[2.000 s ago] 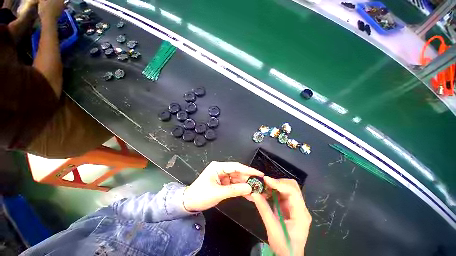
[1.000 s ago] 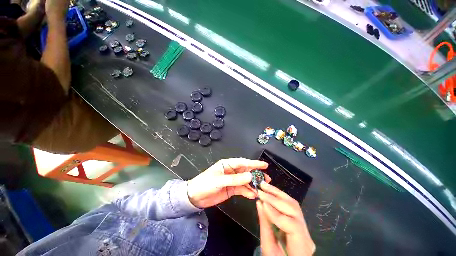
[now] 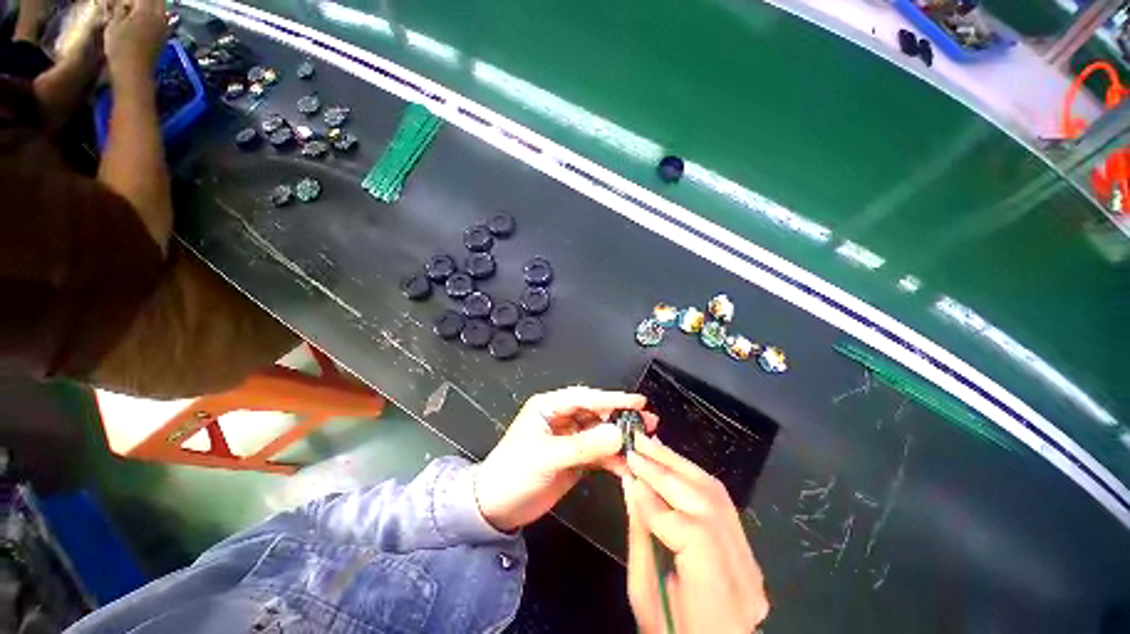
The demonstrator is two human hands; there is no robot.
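Note:
A small round electronic unit [image 3: 630, 427] with a dark rim and greenish detail is held in front of the black tray [image 3: 734, 421]. My left hand [image 3: 542, 456] grips its left side between thumb and fingers. My right hand [image 3: 694, 533] has its fingertips at the unit's lower right and holds a thin green wire [image 3: 665, 597], which runs down along the palm and out at the bottom edge. The wire's upper end is hidden by the fingers. Thin scraps [image 3: 828, 526] lie right of the tray.
Black round caps [image 3: 477, 301] lie mid-bench. Open sub-assemblies [image 3: 714, 332] lie behind the tray. Green wire bundles [image 3: 400, 154] lie at upper left and by the belt [image 3: 923, 394]. A dark disc [image 3: 670, 167] is on the belt. A person's arm [image 3: 139, 149] and blue bin [image 3: 186, 89] are upper left.
The dark disc on the belt has moved left. The held unit has turned more edge-on, and the green wire again shows below my right hand. Both hands stay close together at the unit.

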